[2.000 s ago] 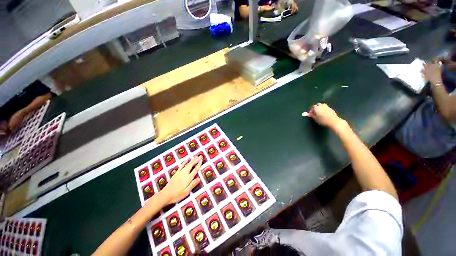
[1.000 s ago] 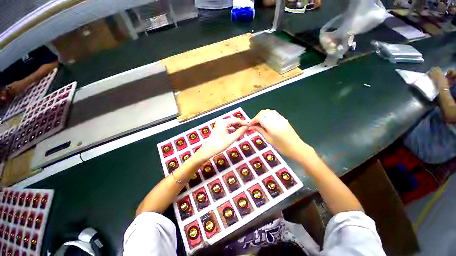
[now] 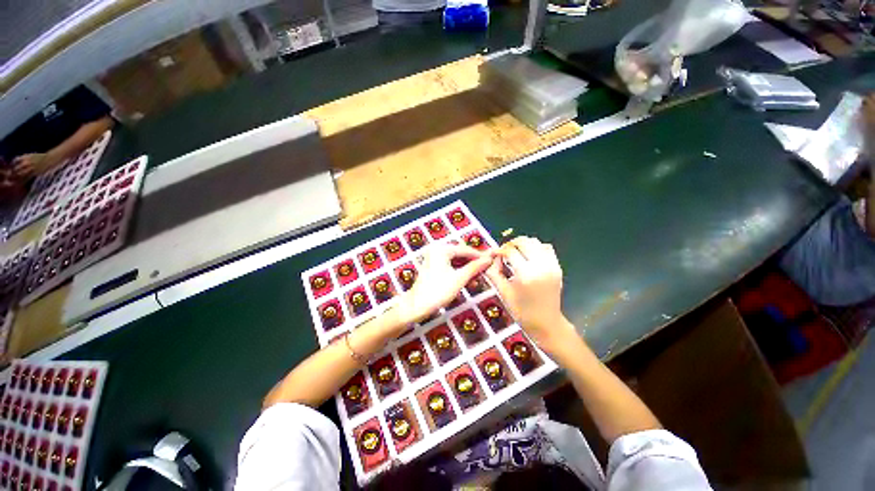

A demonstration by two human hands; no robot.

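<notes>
A white compartment tray (image 3: 419, 356) with rows of red-and-black pieces with gold centres lies on the green bench in front of me. My left hand (image 3: 438, 281) and my right hand (image 3: 533, 280) meet above its upper right part. Their fingertips pinch a small red part (image 3: 473, 259) between them; the fingers hide most of it. The hands cover several pieces below, such as those beside the gold-centred piece (image 3: 442, 342) in the middle.
Another filled tray (image 3: 99, 376) lies at lower left, beside a black-and-white head strap (image 3: 171, 451). Beyond are a grey panel (image 3: 230, 192), a plywood board (image 3: 403, 153) and stacked clear trays (image 3: 537, 91). Other people's arms show at far left and right. A pale scrap (image 3: 507, 232) lies near my right hand.
Two seconds ago my left hand lay on the tray and my right hand was out over the bench. They came together above the tray; since one second ago both have shifted slightly downward.
</notes>
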